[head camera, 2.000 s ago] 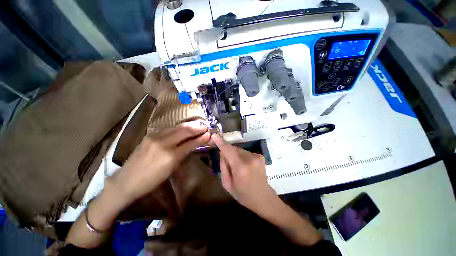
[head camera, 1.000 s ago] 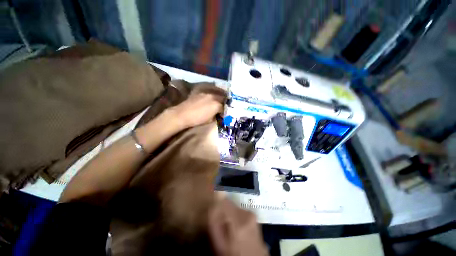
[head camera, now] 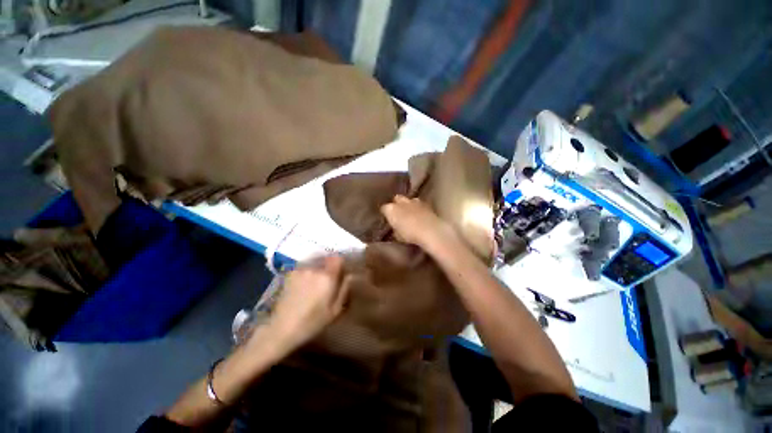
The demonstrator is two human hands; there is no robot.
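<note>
A brown garment panel (head camera: pixel 398 292) hangs from the sewing machine (head camera: pixel 592 199) over the table edge onto my lap. Part of it stands folded up beside the needle area, with a bright shine on it. A darker curved piece (head camera: pixel 354 201) lies flat on the table to its left. My right hand (head camera: pixel 410 221) reaches across and pinches brown cloth at the right end of the curved piece. My left hand (head camera: pixel 311 292) is curled and blurred above the panel's left side. Whether it grips cloth is not clear.
A thick stack of brown cut panels (head camera: pixel 245 110) covers the table's left. A blue bin (head camera: pixel 140 287) with crumpled brown pieces is on the floor at left. Thread snips (head camera: pixel 552 306) lie right of the needle area. Thread cones (head camera: pixel 664 116) stand behind the machine. White tape (head camera: pixel 275 249) hangs at the table edge.
The view has turned left, bringing the bin into sight. My left hand has left the needle area and come back over the panel. My right hand has moved up onto the cloth.
</note>
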